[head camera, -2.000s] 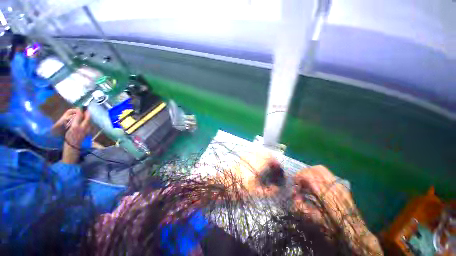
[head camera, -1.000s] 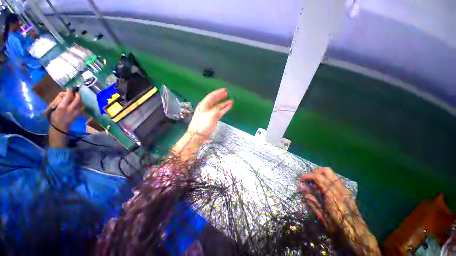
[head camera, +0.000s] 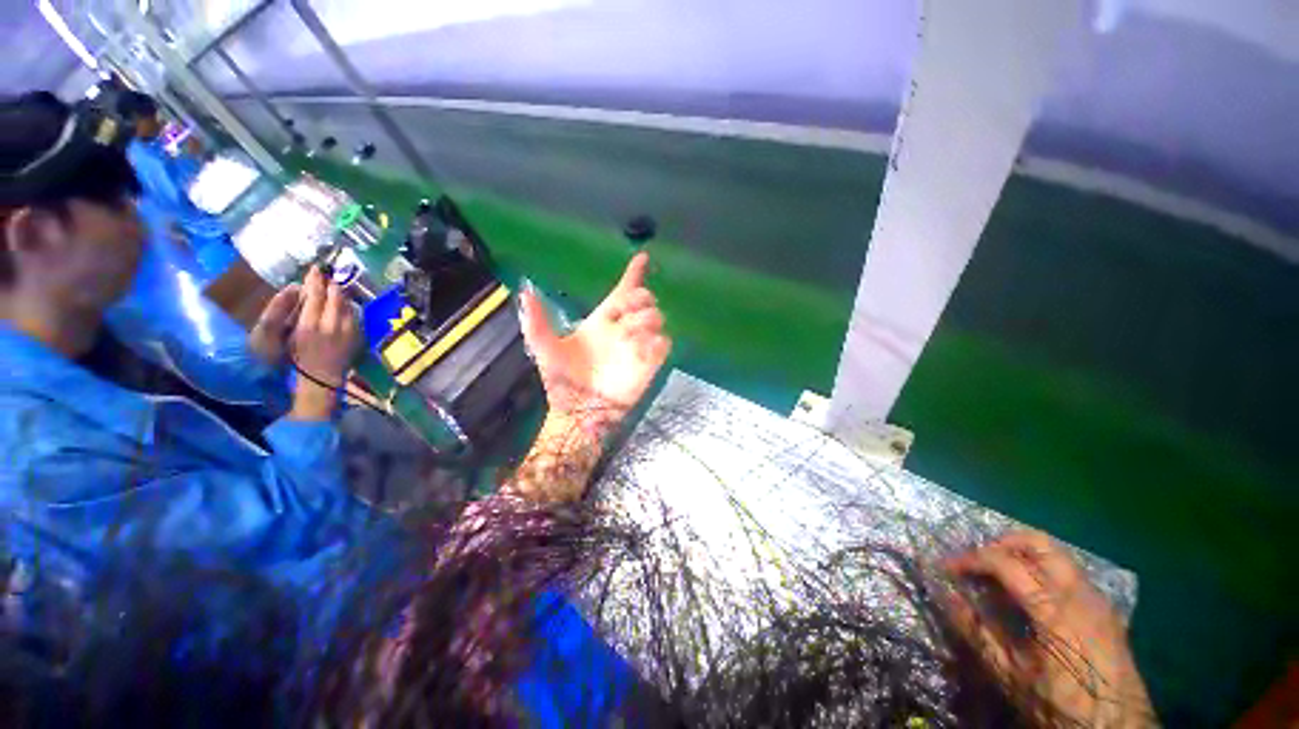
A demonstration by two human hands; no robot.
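Observation:
My left hand (head camera: 606,353) is raised over the far left edge of the silver-white textured sheet (head camera: 741,491), palm showing, fingers apart, with nothing seen in it. A small black round component (head camera: 640,228) lies on the dark green surface just beyond its fingertips, apart from them. My right hand (head camera: 1051,620) is low over the right part of the sheet, fingers curled. Dark hair strands cover part of it and much of the sheet, so whether it holds anything cannot be told.
A pale metal post (head camera: 933,214) stands at the sheet's far edge. At left, a person in blue (head camera: 157,470) handles something small near a black-and-yellow bin (head camera: 456,342). An orange edge (head camera: 1278,708) shows at the bottom right corner.
Two seconds ago both hands were close together around a dark thing; my left hand has since moved left and away. The black component now shows beyond it. The view has shifted, showing the neighbour's head.

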